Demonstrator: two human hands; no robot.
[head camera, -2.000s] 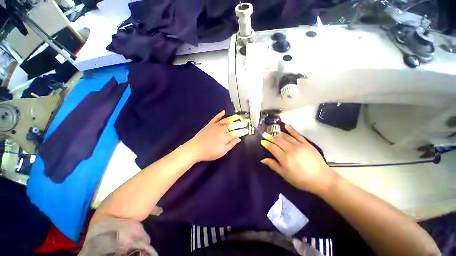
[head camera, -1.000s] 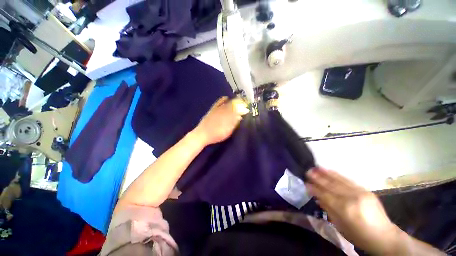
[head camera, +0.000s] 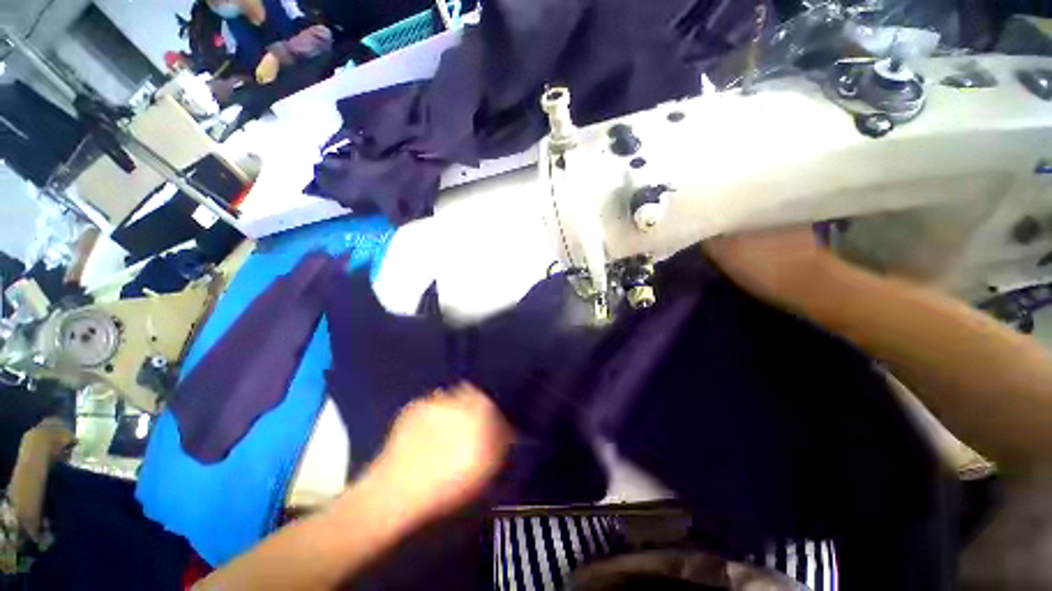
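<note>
The large dark navy-purple garment panel (head camera: 715, 393) lies bunched and folded over the machine bed and down to my lap. My left hand (head camera: 450, 444) is blurred, curled on the panel's left part, left of and below the needle. My right hand (head camera: 767, 263) is blurred, under the machine arm right of the needle, with the panel's upper right part gripped in it; its fingertips are partly hidden. The presser foot (head camera: 601, 308) is at the panel's upper edge, away from both hands. The off-white sewing machine head (head camera: 750, 173) stands above.
A long dark cut piece (head camera: 260, 358) lies on the blue sheet (head camera: 219, 485) at left. A dark fabric pile (head camera: 392, 144) lies on a white ledge (head camera: 288, 191) behind. Another machine (head camera: 87, 337) is at far left. A person (head camera: 260, 40) sits at upper left; another person's arm (head camera: 35, 468) shows lower left.
My left hand has moved down from the needle. My right hand has moved up under the machine arm with fabric. The panel has shifted and bunched, and the white slip no longer shows.
</note>
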